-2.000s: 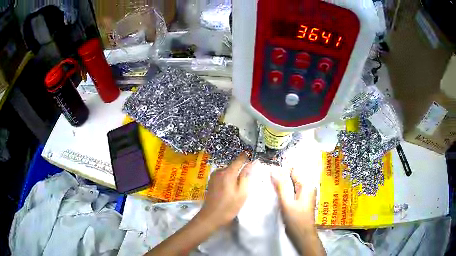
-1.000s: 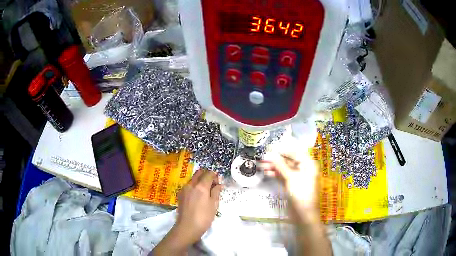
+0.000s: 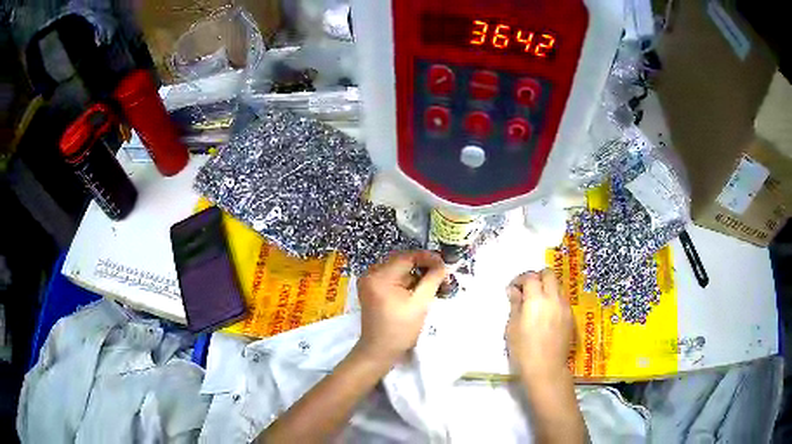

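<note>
The snap button attaching machine (image 3: pixel 473 104) stands over the table centre, its red display showing 3642. Its upper die (image 3: pixel 451 253) is above the small lower die (image 3: pixel 447 286). My left hand (image 3: pixel 391 308) is just left of the dies, thumb and forefinger pinched around a small dark piece, likely a snap part. My right hand (image 3: pixel 540 325) is right of the dies with curled fingers; whether it holds anything is hidden. A pale garment (image 3: pixel 326 351) lies along the table's front edge and under my left forearm. Snap part piles lie left (image 3: pixel 282 182) and right (image 3: pixel 621 260).
Yellow printed sheets (image 3: pixel 300 295) lie under the piles. A smartphone (image 3: pixel 208 269) is at the left, with a black bottle (image 3: pixel 102 178) and a red bottle (image 3: pixel 152 126) behind. A black stick (image 3: pixel 694 257) and a cardboard box (image 3: pixel 742 195) are at the right.
My left hand has moved right and up to the dies. My right hand has moved away from the dies to the right. The counter went from 3641 to 3642 earlier.
</note>
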